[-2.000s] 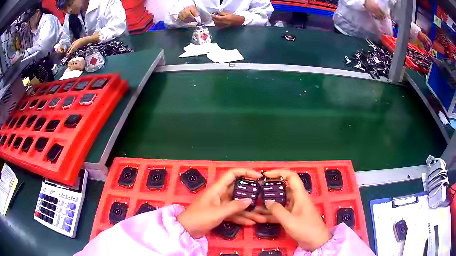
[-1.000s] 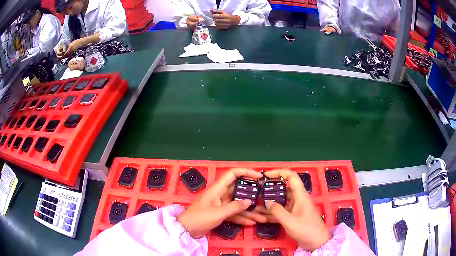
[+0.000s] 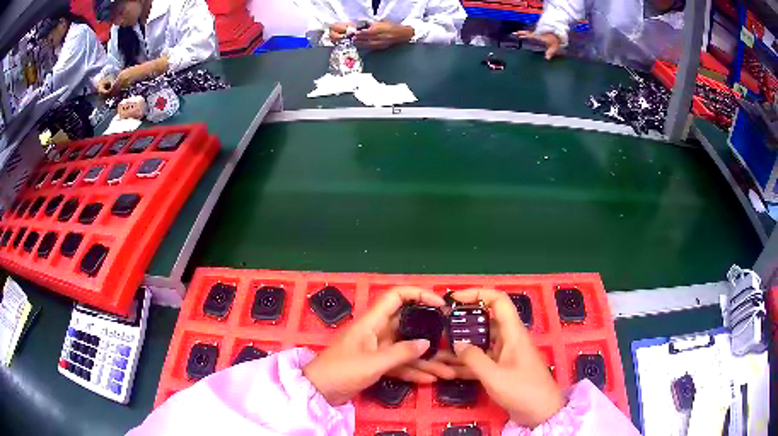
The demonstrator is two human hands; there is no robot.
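My left hand (image 3: 362, 345) holds a strapless watch body (image 3: 420, 329) by its edges, its screen dark, the thumb at its lower edge. My right hand (image 3: 503, 353) holds a second watch body (image 3: 470, 327), its screen lit with rows of white text, the thumb at its lower left. The two watches are side by side, face up, above a red foam tray (image 3: 384, 279). Dark watch bodies lie in the tray's pockets, several with a round ring showing. My hands and pink sleeves hide the tray's middle.
A second red tray (image 3: 177, 192) full of watches is tilted at left, above a calculator (image 3: 101, 349). A green conveyor (image 3: 461, 196) with metal edges runs beyond. A clipboard (image 3: 704, 362) with a dark piece on it is at right. People in white coats are across the line.
The screen of the watch in my left hand has gone from lit menu rows to dark. The text on the right watch's screen has shifted. My hands stay in place. A person's hand across the line moved.
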